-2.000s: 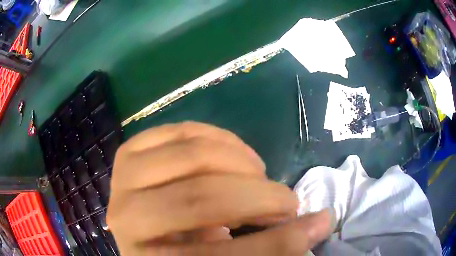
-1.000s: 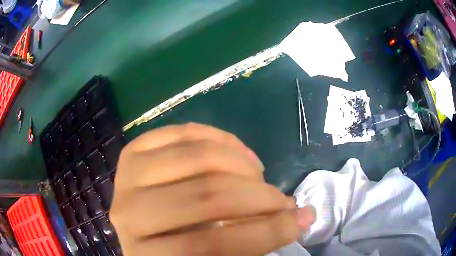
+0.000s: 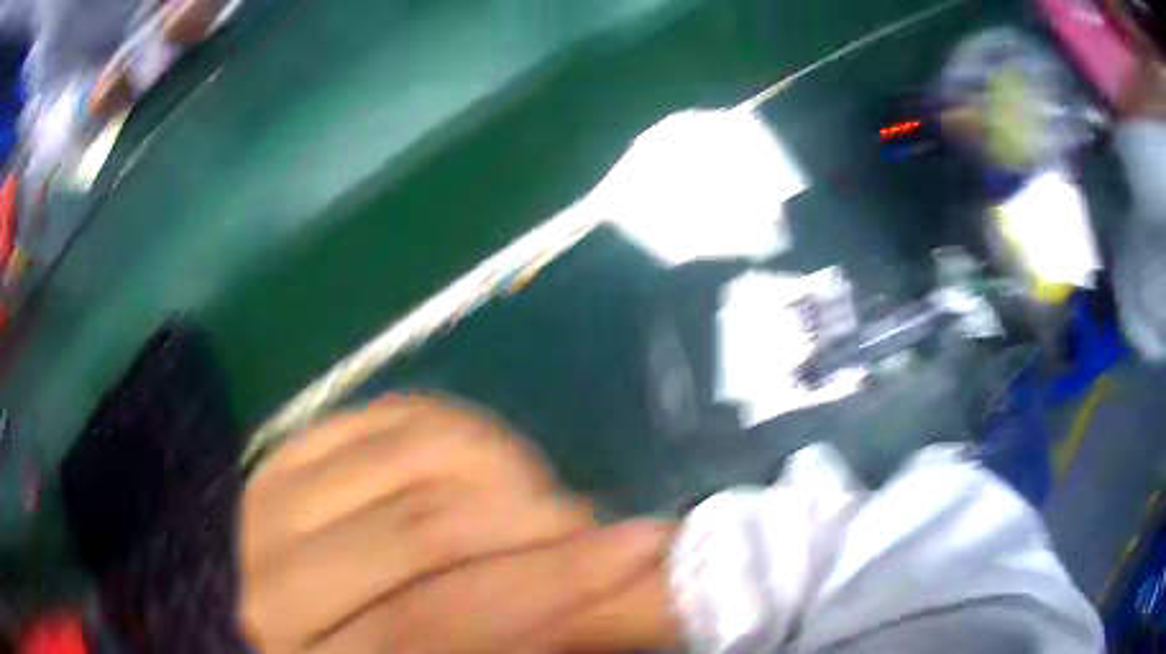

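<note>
The view is blurred. My left hand point(image 3: 422, 537) is large at the bottom, left of centre, back to the camera, with curled fingers towards the right. Whatever may be in it is hidden. A white sleeve point(image 3: 895, 562) at the lower right meets its fingertips; my right hand is not visible. Beyond them on the green bench lie a white sheet with dark specks point(image 3: 754, 339) and a blank white sheet point(image 3: 703, 185). A clear syringe point(image 3: 901, 328) lies right of the specks. Faint tweezers point(image 3: 668, 373) lie left of the speckled sheet.
A black blister tray point(image 3: 154, 486) is at the left. A pale tape strip point(image 3: 448, 307) crosses the bench. A bag with yellow contents point(image 3: 1017, 115) and a small red light point(image 3: 901, 129) are at the upper right. Other people's sleeves and hands show at both upper corners.
The view has shifted and blurred. The sheets and syringe sit lower and further left in the picture, as does my left hand. Another person's sleeve now shows at the right edge.
</note>
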